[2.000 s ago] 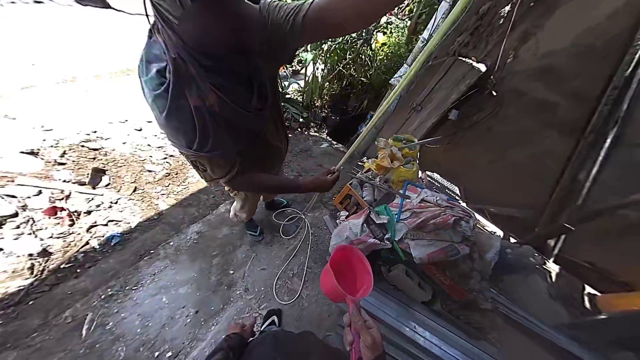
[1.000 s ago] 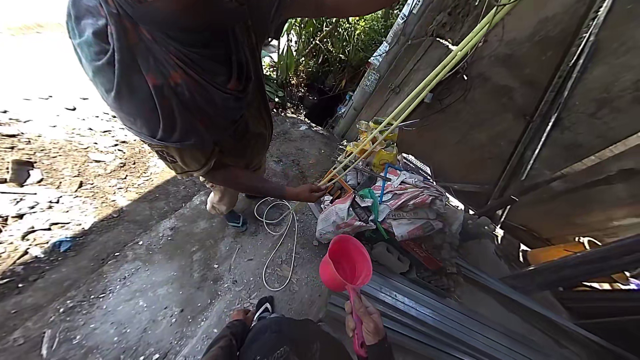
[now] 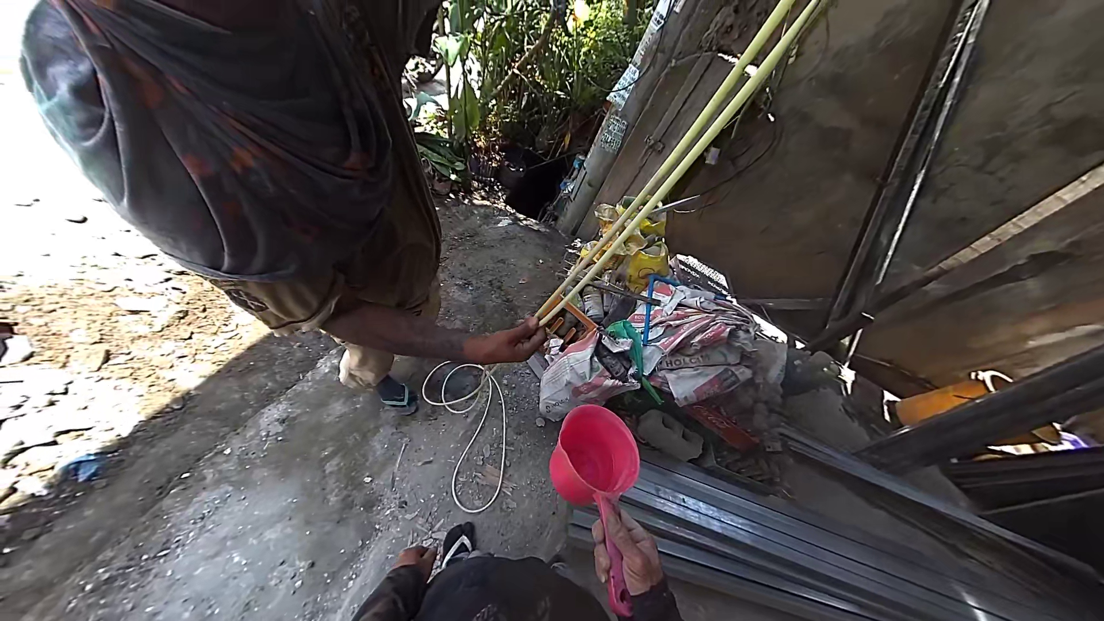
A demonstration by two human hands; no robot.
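My right hand [image 3: 628, 552] grips the handle of a pink plastic dipper [image 3: 595, 455], its round cup tilted toward me, above the ends of a stack of metal channels [image 3: 733, 517]. Low in the view, my left hand [image 3: 417, 559] hangs beside my sandalled foot, with nothing visible in it; its fingers are too small to read. Ahead of me stands another person [image 3: 250, 147] in a dark shirt and tan shorts. That person's hand [image 3: 509, 341] holds the lower ends of two long pale yellow-green strips [image 3: 681, 164], which slant up to the right.
A loop of white cord [image 3: 466, 457] lies on the concrete ground [image 3: 259, 483]. Torn cement sacks [image 3: 690, 345], yellow bags [image 3: 642, 259] and an orange crate [image 3: 573, 319] are heaped right of the person's hand. Long dark beams [image 3: 1000, 405] and a brown wall [image 3: 819, 172] bound the right side.
The other person's body has come closer and fills more of the left side. The strips have shifted in that person's hand and now show as two. The dipper remains in my right hand.
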